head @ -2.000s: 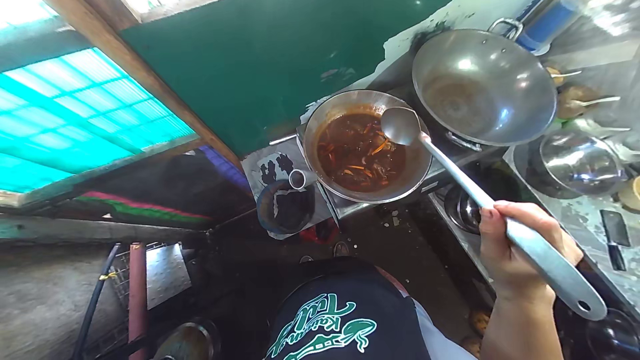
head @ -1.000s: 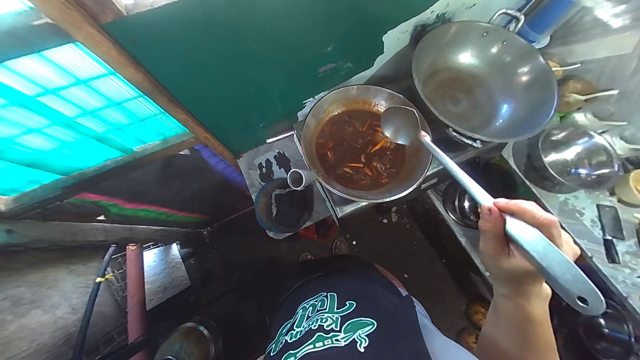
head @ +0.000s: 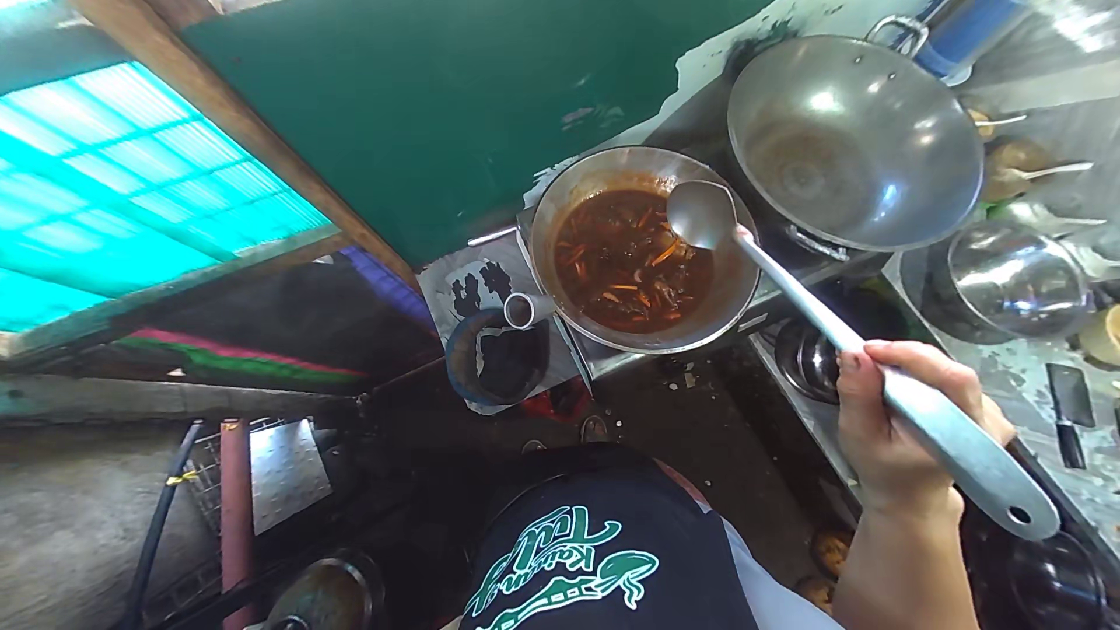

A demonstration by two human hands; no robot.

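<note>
My right hand [head: 910, 411] is closed around the handle of a long metal ladle [head: 809, 302]. The ladle's bowl hangs over the right side of a large metal pot [head: 547, 289]. Inside the pot is a dark reddish-brown stew [head: 626, 262] with orange strips, perhaps carrot. Whether the ladle touches the stew cannot be told. My left hand is out of the frame.
A wide metal wok [head: 840, 149] stands right of the pot. Beyond it are a metal bowl [head: 1015, 276] and a cleaver [head: 1069, 411] on the counter. Left of the pot are a white cup [head: 525, 311] and a dark round vessel [head: 499, 359]. A green wall [head: 472, 114] rises behind.
</note>
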